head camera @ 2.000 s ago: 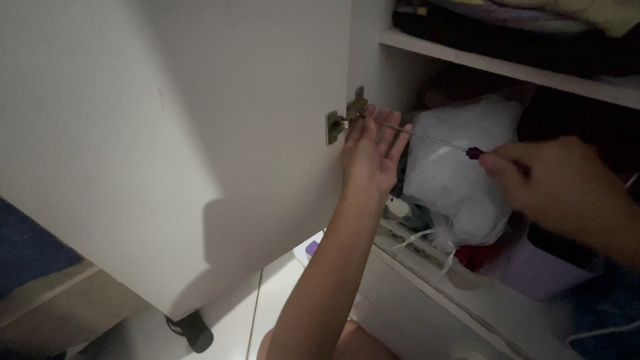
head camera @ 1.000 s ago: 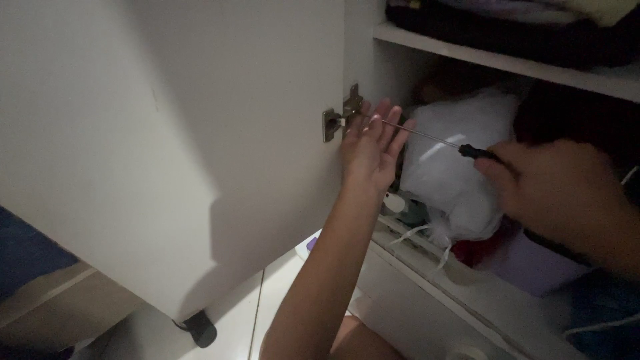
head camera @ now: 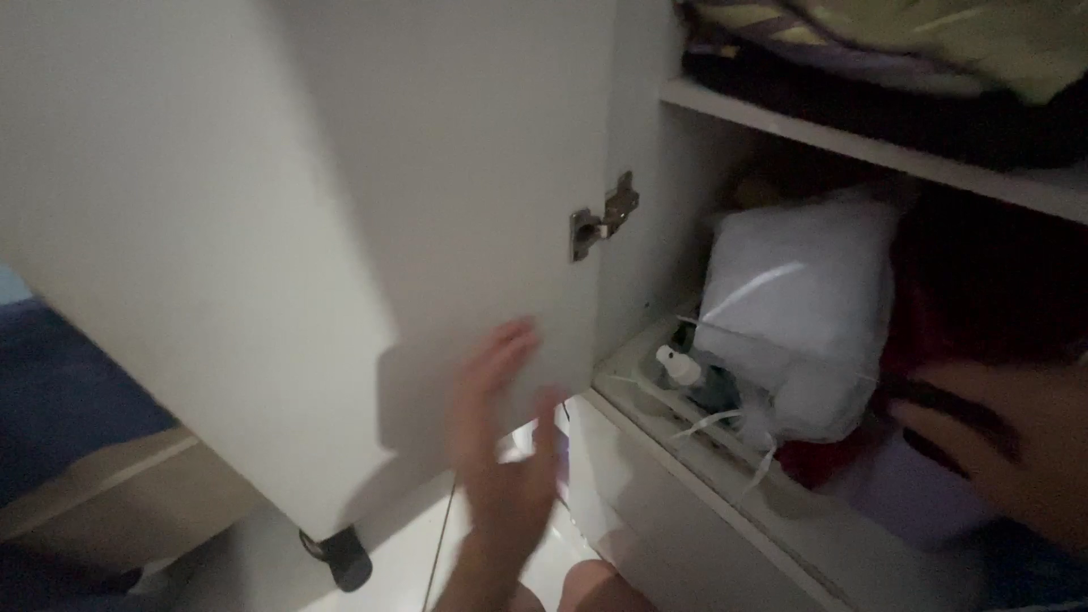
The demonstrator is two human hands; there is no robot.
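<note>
A metal concealed hinge joins the white cabinet door to the cabinet's side panel, and neither hand touches it. Below it, in front of the door's lower part, my left hand is blurred, fingers apart, holding nothing. At the right edge my right hand is curled around the dark screwdriver handle; the shaft is too blurred to make out clearly. Beyond that hand, on the lower shelf, lies a white plastic bag.
Folded cloths lie on the upper shelf. A tray under the bag holds a bottle with a white cap. A lilac container stands beside it. Under the door's bottom corner is a black caster or foot.
My left hand has dropped away from the hinge. My right hand has drawn back down and to the right with the screwdriver, whose shaft earlier reached toward the hinge.
</note>
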